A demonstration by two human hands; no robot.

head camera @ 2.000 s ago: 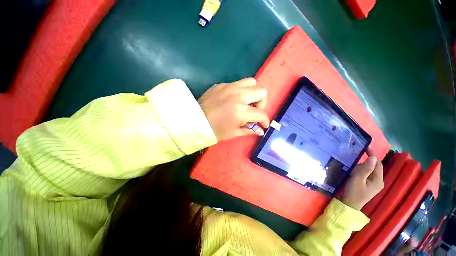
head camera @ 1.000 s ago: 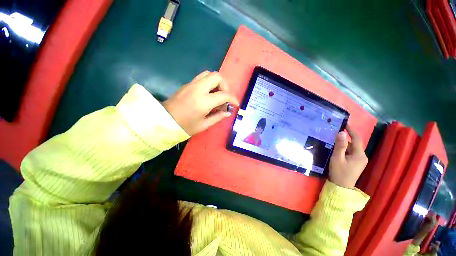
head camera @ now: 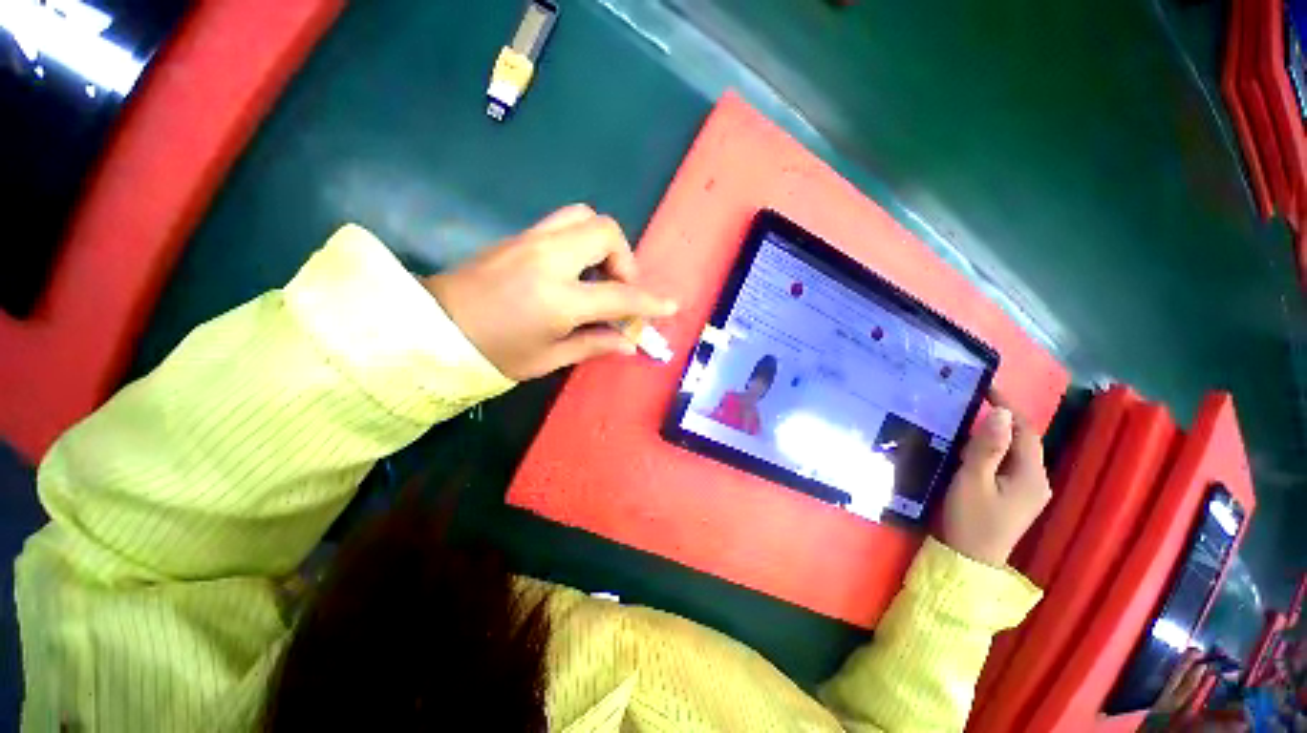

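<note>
A black-framed tablet point(head camera: 839, 375) lies on a red-orange foam pad point(head camera: 631, 473). Its screen is lit, with a mostly white page, small red dots, a picture at lower left and a dark box at lower right. My left hand point(head camera: 552, 294) pinches a small plug point(head camera: 649, 341), its pale end showing just off the tablet's left short edge, not touching it. The rest of the plug is hidden by my fingers. My right hand point(head camera: 995, 484) holds the tablet's right edge, thumb on top near the lower right corner.
A USB stick with a yellow band point(head camera: 515, 68) lies on the dark green bench point(head camera: 387, 136) at upper left. Stacked red foam trays point(head camera: 1085, 573) stand at right, one bearing a dark tablet point(head camera: 1187, 599). Another glossy tablet point(head camera: 79, 143) is at far left. Another person's hand point(head camera: 1178, 679) shows at lower right.
My left hand has drawn back from the tablet's left edge, and the plug's pale end now shows clear of it. My right hand stays on the tablet. The camera view has shifted.
</note>
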